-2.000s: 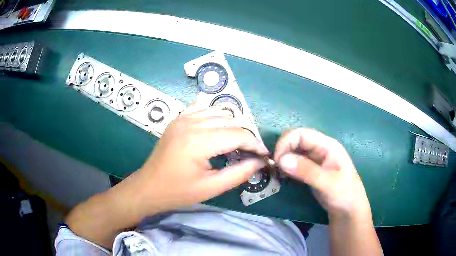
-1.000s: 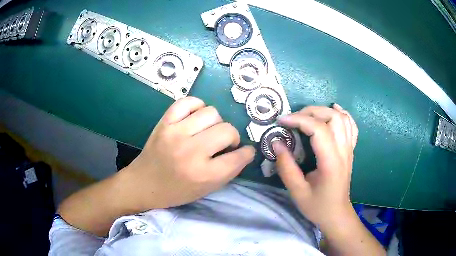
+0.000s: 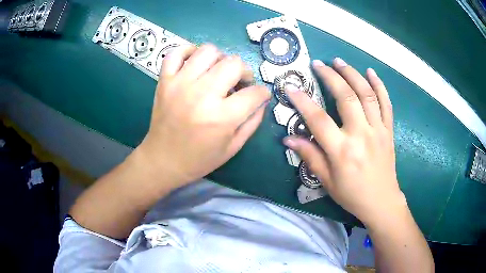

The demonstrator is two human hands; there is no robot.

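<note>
The lobed four-position jig [image 3: 269,71] lies at a slant right of centre, with a black-rimmed round part [image 3: 280,46] in its far seat. My right hand [image 3: 351,144] is spread over the jig, its index fingertip on the second round part [image 3: 292,85] and its thumb near the third. It partly hides the lower seats and grips nothing visible. My left hand [image 3: 205,112] is curled just left of the jig, thumb and index tips together; whether it holds a small piece is hidden. The straight-edged base jig [image 3: 133,57] lies beyond it, its near end covered by that hand.
A thick jig block [image 3: 37,17] is at the far left on the green bench [image 3: 96,96]. A long white rail [image 3: 394,58] curves across the far right side. A small silver block [image 3: 478,164] is at the right edge.
My right hand has moved from the nearest seat up to the second round part and spread its fingers. My left hand has moved away from me, over the base jig's near end. The camera view has shifted.
</note>
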